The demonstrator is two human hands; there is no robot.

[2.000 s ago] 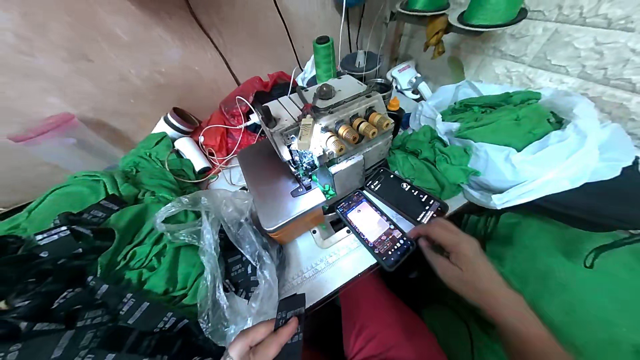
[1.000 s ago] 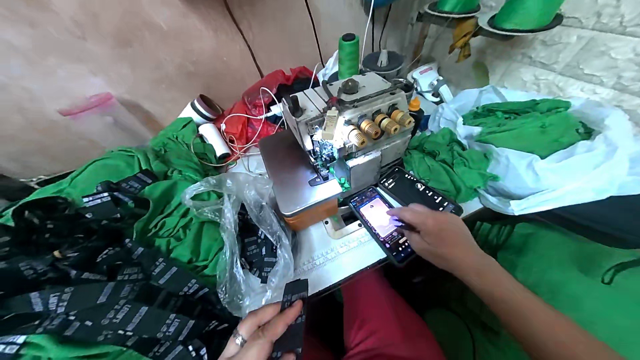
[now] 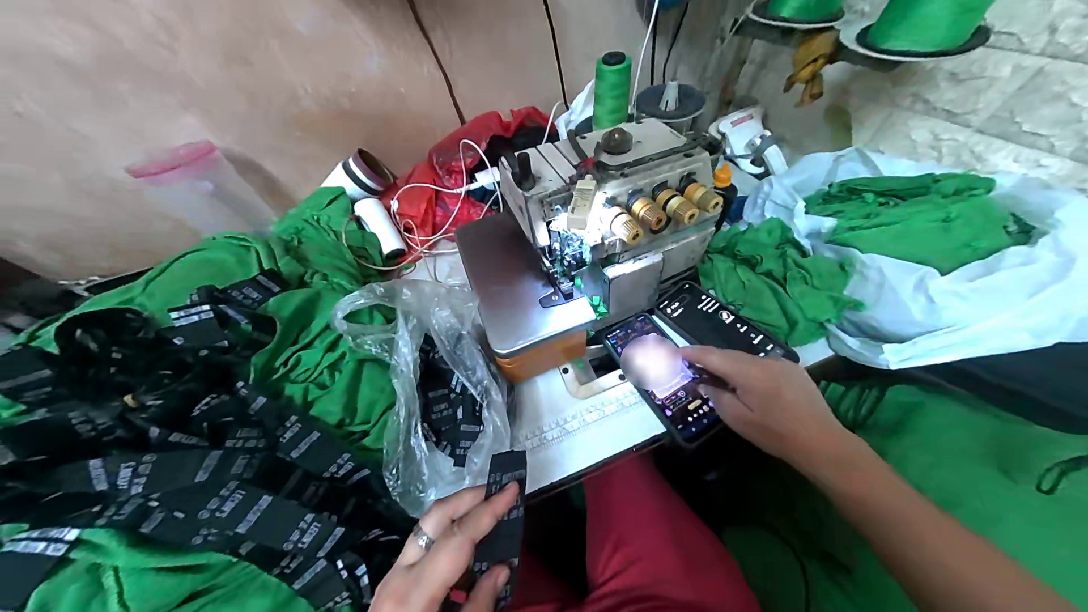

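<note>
At the bottom middle my left hand, with a ring on one finger, pinches a black fabric label strip bearing white print. My right hand is over a lit smartphone, a finger at its screen; nothing is seen held in it. The phone lies at the table edge, beside a second dark phone. Behind them stands an overlock sewing machine with its lamp on and a flat metal plate at its left. A clear plastic bag with more black labels sits above my left hand.
Green fabric and piled black label strips cover the left side. At the right, a white bag holds green cloth. A green thread cone stands behind the machine; a red plastic bag and white cable lie behind left.
My right hand has moved from the lower right edge of the phones onto the lit phone's screen. My left hand keeps hold of the label strip.
</note>
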